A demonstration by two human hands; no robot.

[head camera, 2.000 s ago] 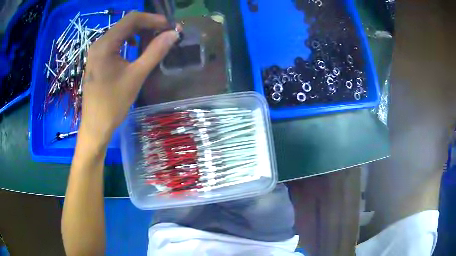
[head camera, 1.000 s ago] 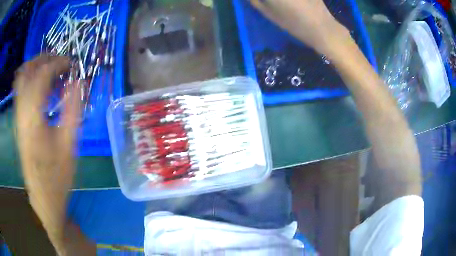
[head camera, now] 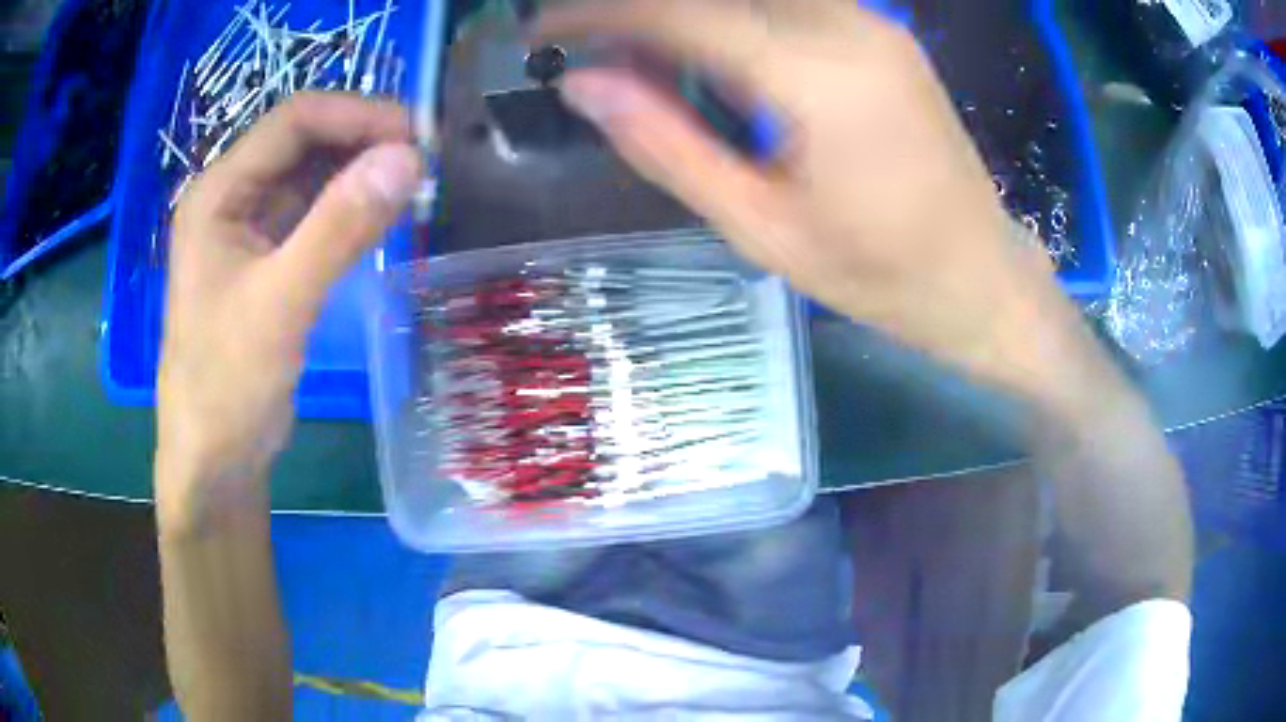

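Observation:
My left hand is bare and pinches an upright wired piece, white above with a silvery fitting at the fingertips. My right hand is bare and slightly blurred, its thumb and index fingertips apart beside a small dark ring at the top of the fixture. Whether the fingers touch the ring is unclear. The clear plastic tub, with rows of red and white pieces, stands in front of the fixture.
The left blue tray holds jumbled white pieces. The right blue tray holds small rings and is partly covered by my right hand. A crumpled clear bag and a pale translucent tub lie far right. A dark-filled tray is far left.
My right hand has moved left from the right tray to the fixture. My left hand has moved right from the left tray and now holds a wired piece.

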